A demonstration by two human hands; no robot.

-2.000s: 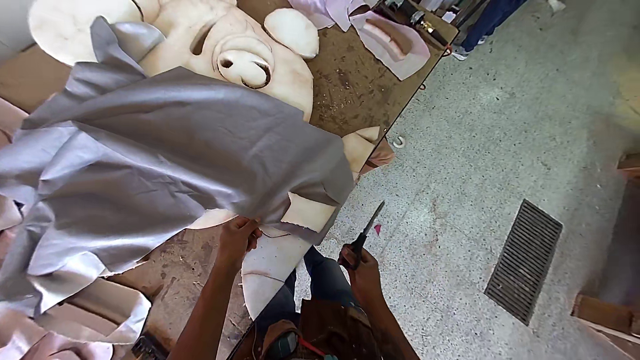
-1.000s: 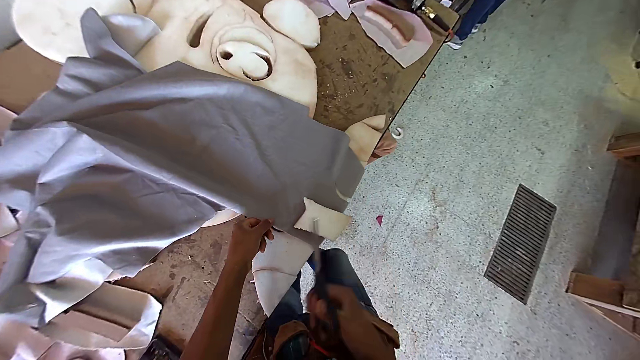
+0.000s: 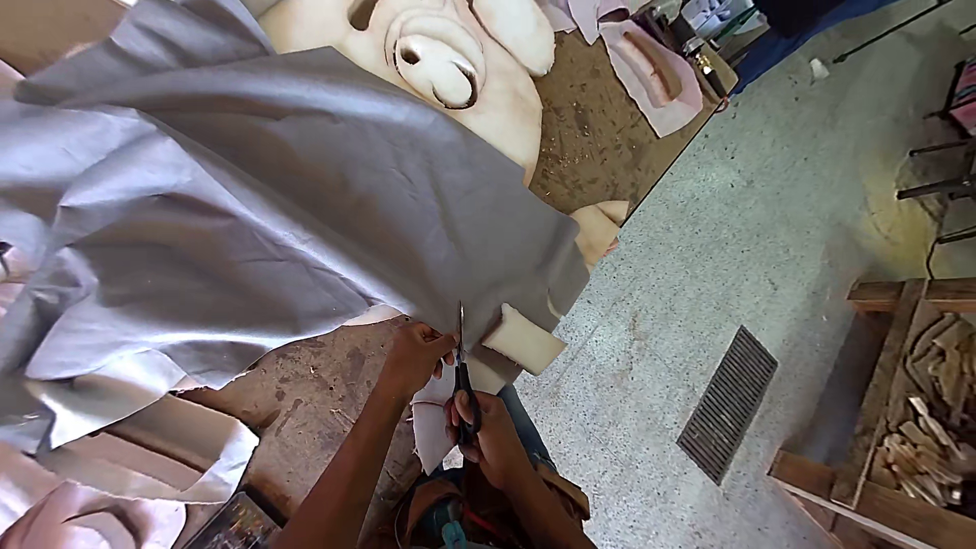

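A large sheet of grey, leather-like material point(image 3: 343, 175) lies in folds over the table and partly over a pale carved foam piece point(image 3: 503, 114). My left hand point(image 3: 415, 358) pinches the sheet's lower edge between thumb and fingers. Black-handled scissors point(image 3: 463, 381) are in my right hand point(image 3: 488, 435), their blades pointing up the view, over the sheet's edge beside my left fingertips. A small cream foam block point(image 3: 524, 341) rests on the sheet just right of the blades. Below the edge, a pale pointed piece point(image 3: 431, 435) shows between my forearms.
The worn table top point(image 3: 305, 412) bears cut pale pieces point(image 3: 183, 450) at lower left and a pink-edged piece point(image 3: 656, 76) at the upper right. Beyond the table edge are a speckled floor with a metal grate point(image 3: 728, 404) and a wooden crate of scraps point(image 3: 877, 457).
My right hand with the scissors has moved from beyond the table edge, right of my body, to the sheet's edge beside my left hand. The left hand still holds the edge.
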